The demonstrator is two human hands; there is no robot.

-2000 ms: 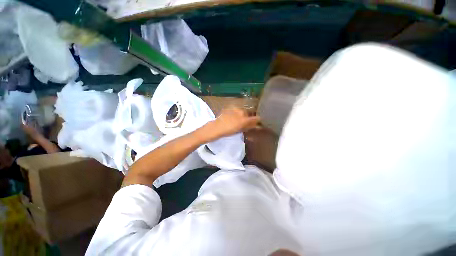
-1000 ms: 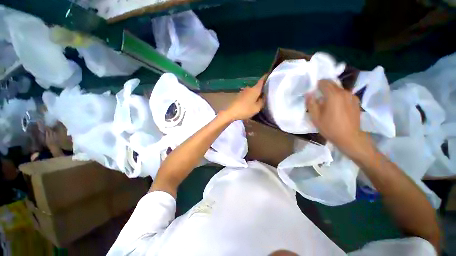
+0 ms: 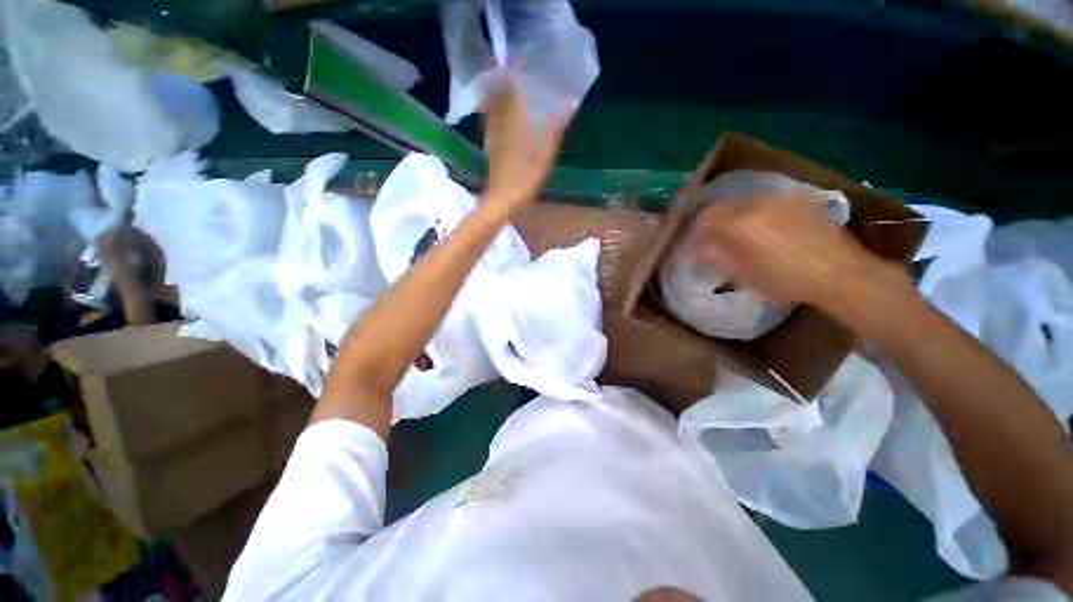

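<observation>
A small open carton (image 3: 871,223) stands in front of me, right of centre. A bagged unit (image 3: 718,308) sits inside it in translucent white plastic. My right hand (image 3: 765,245) is blurred and lies over the unit at the carton's mouth; whether it grips the plastic is hidden. My left hand (image 3: 524,139) is raised over the dark green channel at another white bagged item (image 3: 547,53), its fingers closed on the lower part of the bag.
Bagged units stand in a group on the left (image 3: 230,235) and more lie on the right (image 3: 1018,306). A green metal bar (image 3: 382,100) juts across the upper left. A large carton (image 3: 177,423) and a yellow sack (image 3: 71,506) are lower left. Another person's hand shows left.
My left hand has left the small carton and moved up and left to the bagged item in the channel. The unit sits deeper in the carton, which is turned and shows more of its walls.
</observation>
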